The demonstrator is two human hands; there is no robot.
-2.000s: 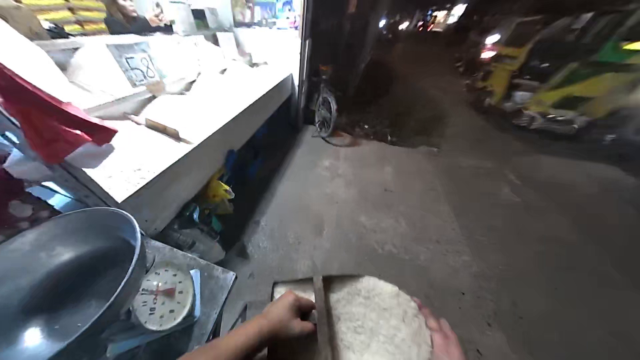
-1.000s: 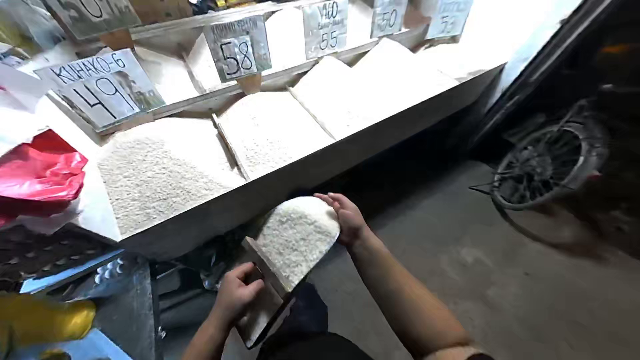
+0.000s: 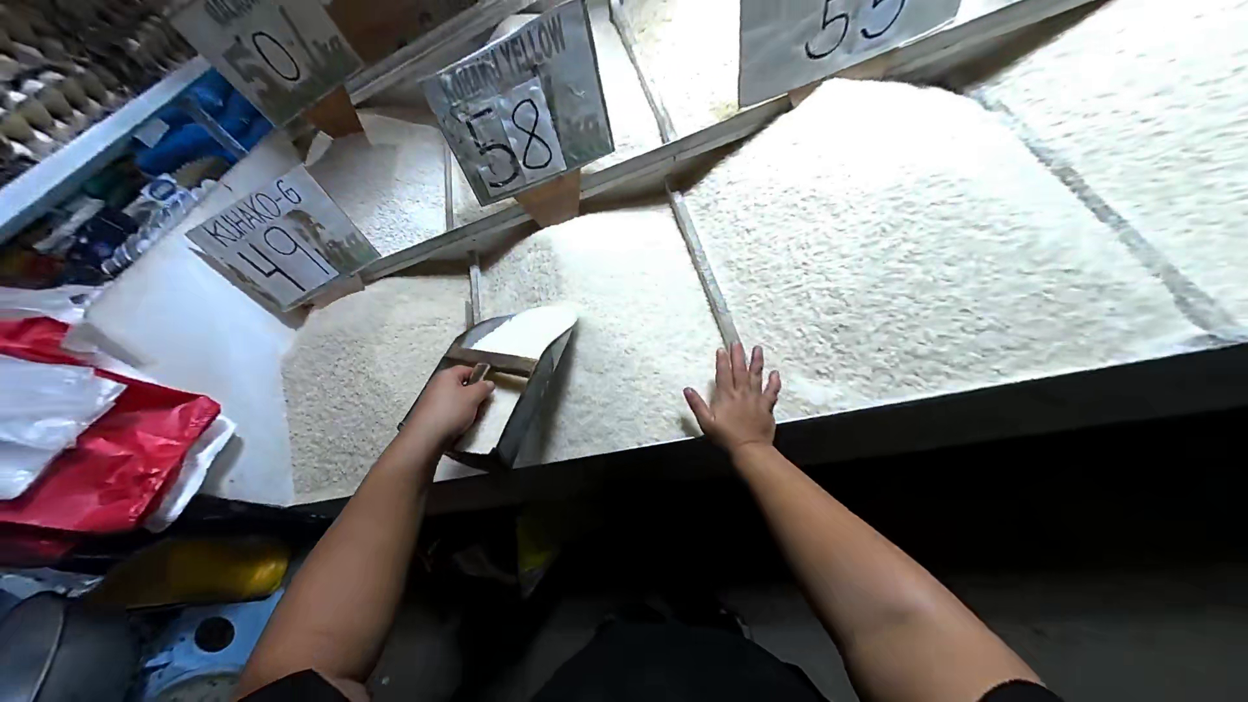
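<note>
My left hand (image 3: 454, 402) grips the handle of a metal scoop (image 3: 531, 419), which rests at the divider between two bins of white rice. The scoop's mouth points up and right toward the rice heap (image 3: 624, 322) under the sign marked 58. Whether rice is still inside the scoop is hard to tell. My right hand (image 3: 741, 402) lies palm down with fingers spread at the near end of a wooden divider (image 3: 704, 268), touching the edge of the rice and holding nothing. To the scoop's left is the rice heap (image 3: 366, 361) behind the sign marked 49.
Price signs (image 3: 522, 102) stand along the rear board of the bins. Red and white plastic bags (image 3: 107, 429) lie at the left. A metal pan (image 3: 58, 648) and a blue scale (image 3: 210, 624) are at the lower left. The dark front edge (image 3: 975, 414) of the stall runs below the bins.
The scoop, heaped with rice and held by both hands before the stall, is now over the bins in my left hand. My right hand has let go of it and rests on the bin edge.
</note>
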